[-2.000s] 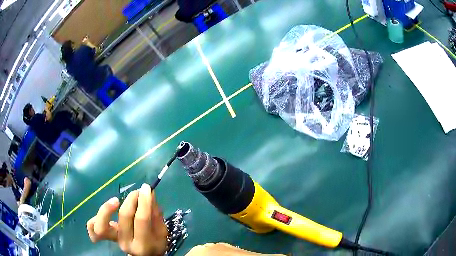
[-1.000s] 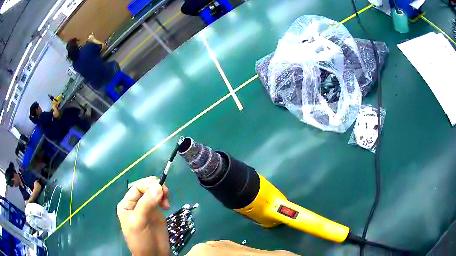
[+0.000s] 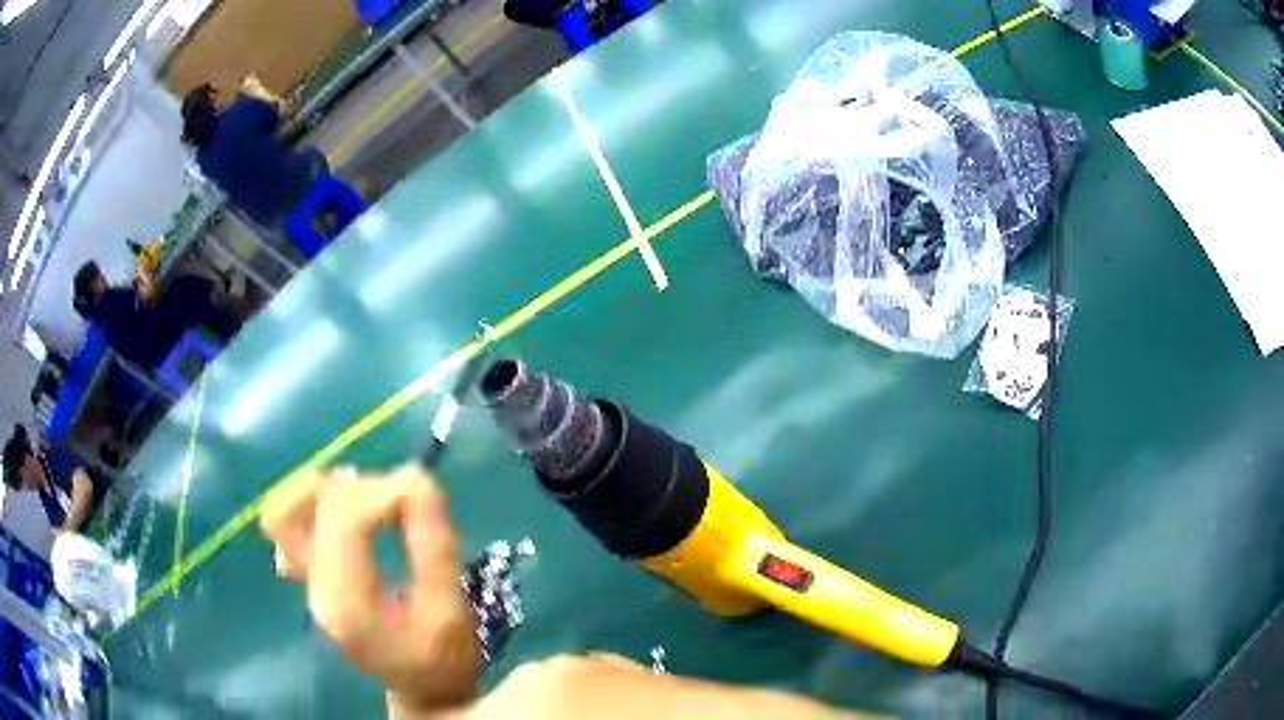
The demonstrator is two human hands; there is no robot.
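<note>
My left hand (image 3: 373, 577), blurred, pinches a short black lead (image 3: 442, 422) with a white band at its fingertips. The lead's shiny end points up, just left of the nozzle mouth and apart from it. The yellow heat gun (image 3: 732, 542) lies with its grey nozzle (image 3: 542, 419) towards the left. A pile of leads (image 3: 496, 598) lies right of my left hand, partly hidden. My right arm (image 3: 634, 692) shows as bare skin at the bottom edge; its fingers cannot be made out. A small shiny piece (image 3: 658, 658) shows just above it.
A crumpled clear bag (image 3: 880, 197) lies over a grey bag beyond the gun. Near them are a small zip bag (image 3: 1017, 349), a black power cord (image 3: 1045, 478), a white paper sheet (image 3: 1211, 211) and a teal cylinder (image 3: 1124, 56). Several people sit at the far left.
The lead has moved from the nozzle mouth to its left and upward. My left hand has shifted left and up. My right arm shows more at the bottom edge.
</note>
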